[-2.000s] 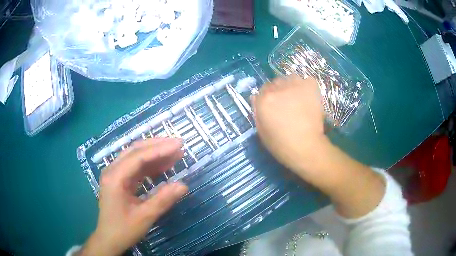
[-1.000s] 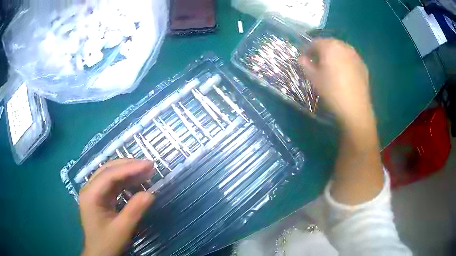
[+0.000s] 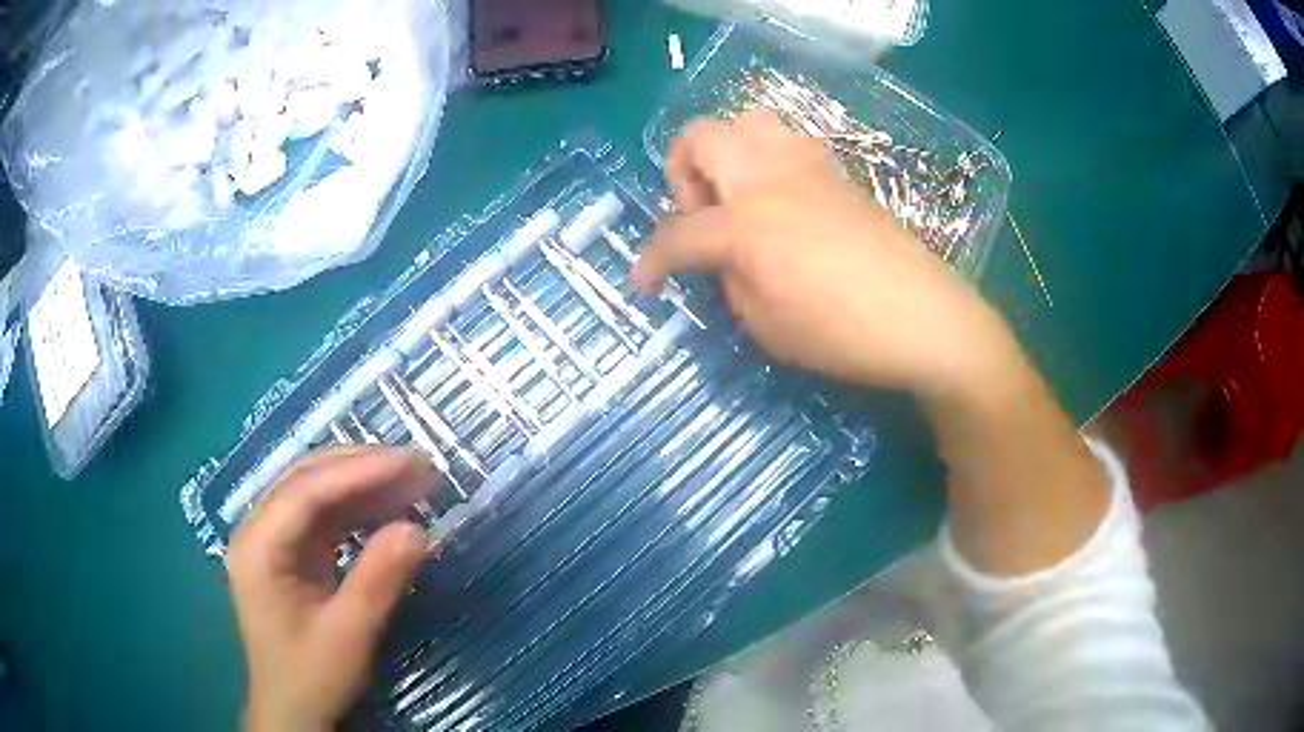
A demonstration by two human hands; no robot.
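Note:
The clear ribbed blister tray (image 3: 601,529) lies in front of me. Silver rods joined to white heads (image 3: 443,308) lie slanted across its upper part, between two white rows. My right hand (image 3: 801,243) is over the tray's upper right corner, fingers pointing left near the last rods. Its fingertips are blurred, so I cannot tell whether they hold a pin. My left hand (image 3: 322,572) hovers over the tray's lower left part, thumb and fingers apart, with nothing seen in it. The open box of loose silver pins (image 3: 915,172) is partly behind my right hand.
A plastic bag of white pieces (image 3: 258,129) is at the upper left, above a labelled box (image 3: 86,365). A dark flat rectangle (image 3: 536,36) and a small white piece (image 3: 677,52) lie at the top. One pin (image 3: 1030,260) sticks out beside the pin box. A red object (image 3: 1216,386) is at the right.
My right hand has moved from over the pin box left to the tray's upper right corner. My left hand has stayed nearly in place. The whole view shifted between the earlier frames.

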